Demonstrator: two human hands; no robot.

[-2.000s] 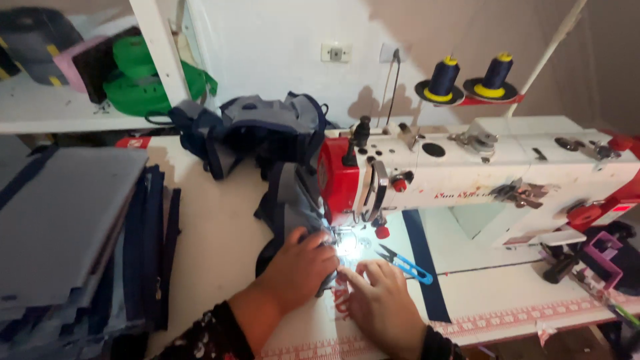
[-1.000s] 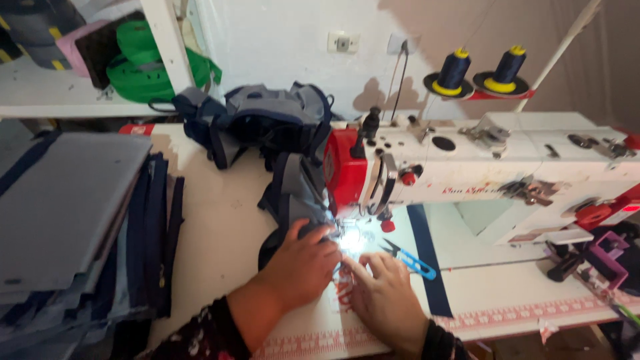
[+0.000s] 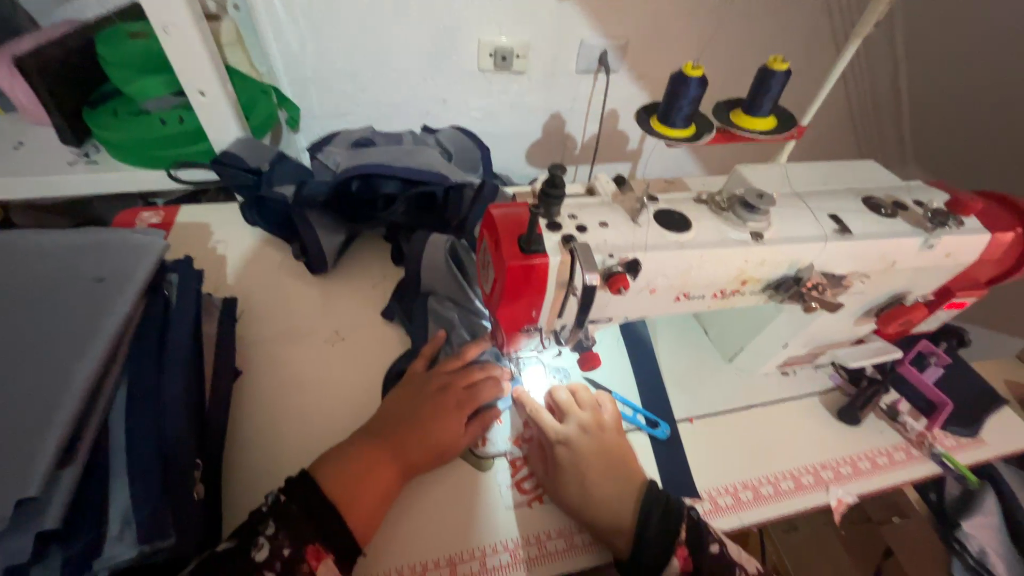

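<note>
A white and red industrial sewing machine stands on the table, its lamp shining on the needle area. Grey and navy fabric lies left of the machine head and runs under my left hand, whose spread fingers press it flat beside the needle. My right hand rests close to the needle, index fingertip at the fabric's edge, other fingers curled; whether it pinches the cloth is hidden. Blue thread snips lie right of my right hand, beside a navy fabric strip.
Stacked grey and navy fabric pieces sit at the left. More sewn grey and navy fabric is heaped behind. Two navy thread cones stand above the machine. A measuring tape print runs along the front edge; a purple holder is at the right.
Both hands stay beside the needle with small shifts. The fabric heap and the snips keep their places on the table.
</note>
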